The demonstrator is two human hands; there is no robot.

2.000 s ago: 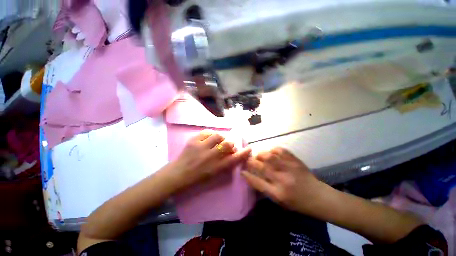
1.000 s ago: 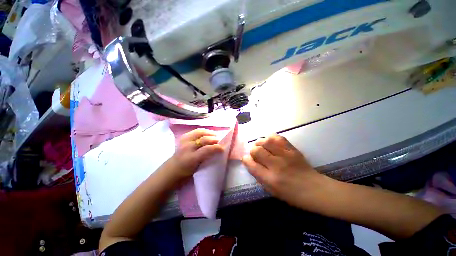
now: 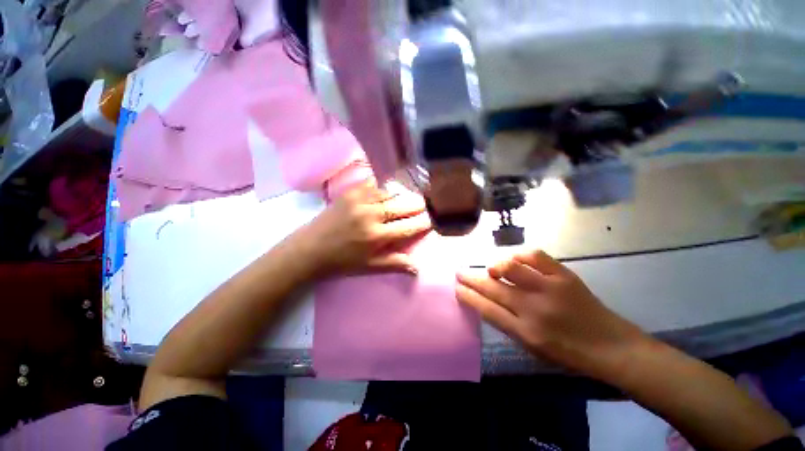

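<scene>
A pink garment panel [image 3: 397, 326] lies flat in front of the needle area, its near edge hanging at the table's front edge. My left hand [image 3: 366, 231] lies on the panel's far left part, fingers spread toward the bright light. My right hand [image 3: 543, 304] has its fingertips at the panel's right edge; whether they pinch the cloth is unclear. The chrome guard [image 3: 444, 114] blocks the view of the needle. The small dark metal part [image 3: 508, 233] beside it is in the light. The machine head [image 3: 565, 53] is blurred.
The stack of cut panels [image 3: 194, 141] lies on the white table [image 3: 212, 282] to the left, with smaller pieces [image 3: 304, 136] on it. A pink strip [image 3: 357, 79] hangs from the machine head. Dark red cloth [image 3: 53, 335] is left of the table.
The raised pale flap of the panel is now down, and the panel lies flat. My left hand has moved forward over its far part. The camera view has shifted and the chrome guard looks upright.
</scene>
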